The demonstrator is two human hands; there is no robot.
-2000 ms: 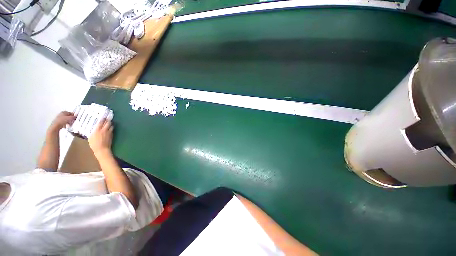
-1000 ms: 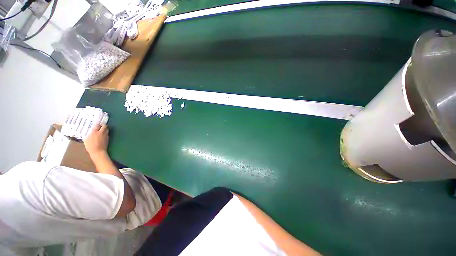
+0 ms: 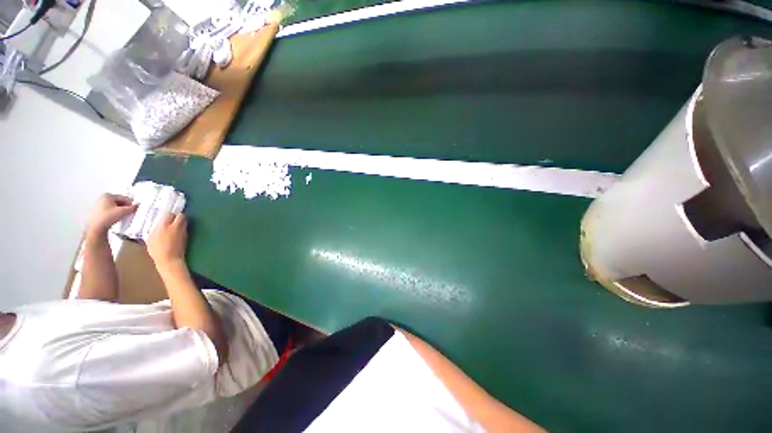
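Neither of my hands is in view; only a bare forearm of mine shows, cut off by the bottom edge. Nearest in front of me is the glossy green bench top [image 3: 406, 228]. The big off-white fume hood [image 3: 647, 220] stands on it at the right, with a cut-out opening at its base and a wider one higher up. A heap of tiny white plastic parts [image 3: 251, 176] lies left of centre, beside the white strip [image 3: 457, 173], with a few loose pieces at its right side.
At the left a person in a white top [image 3: 110, 364] has both hands on a row of white plastic housings [image 3: 151, 207] at the bench's end. Behind, a brown board [image 3: 222, 110] carries a clear bag of small parts [image 3: 173, 106] and white loops [image 3: 216, 38]. A brown box [image 3: 140, 272] is below.
The other person's far hand left the white housings one second ago and is now back on them. The view has shifted slightly. My hands stay out of view.
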